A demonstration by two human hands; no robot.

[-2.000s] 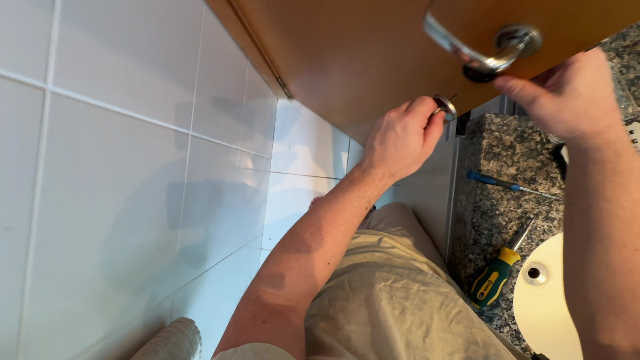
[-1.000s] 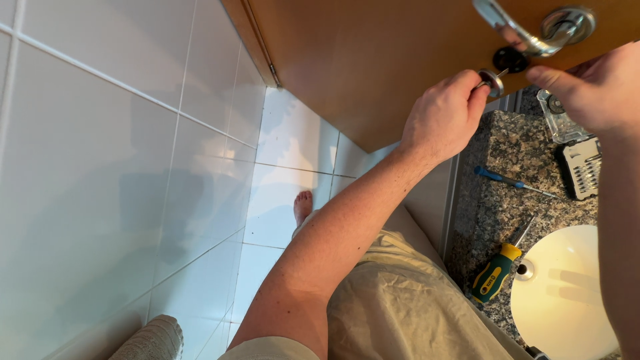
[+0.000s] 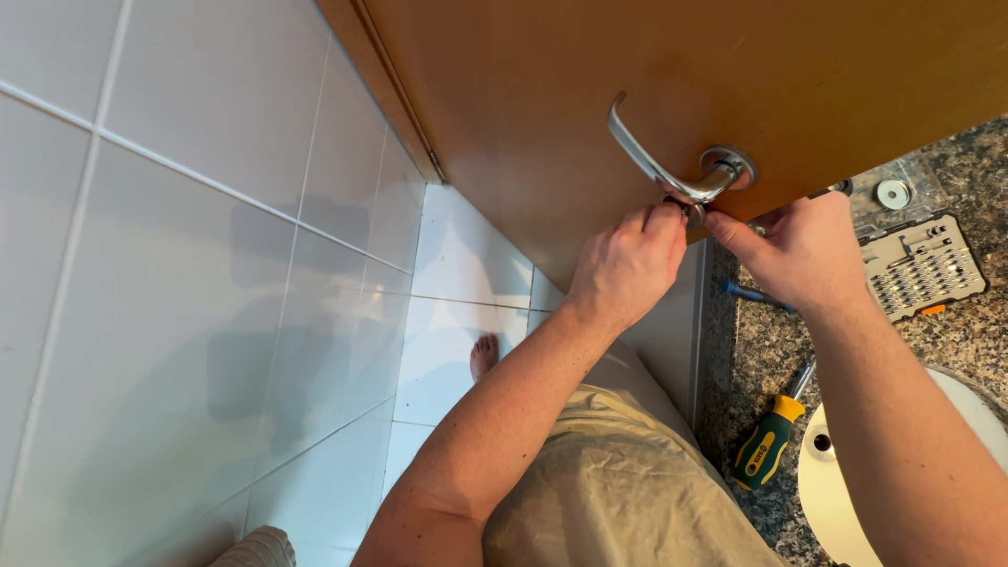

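A brown wooden door [image 3: 535, 102] carries a chrome lever handle [image 3: 654, 169] on a round base. Just below the lever, my left hand [image 3: 634, 256] pinches a small round metal fitting [image 3: 694, 214] against the door near its edge. My right hand [image 3: 795, 244] wraps the door's edge, its thumb touching the door beside that fitting. Its other fingers are partly hidden behind the edge, so what they hold cannot be told.
On the granite counter [image 3: 760, 339] lie a green and yellow screwdriver [image 3: 768, 445], a blue screwdriver [image 3: 752, 294], a bit set [image 3: 925, 268] and a clear case [image 3: 917, 185], beside a sink basin [image 3: 843, 488]. A tiled wall [image 3: 181, 260] stands at left.
The round fitting, held off the door by my left hand earlier, is now against the door under the lever. My right hand has come to the door's edge beside it.
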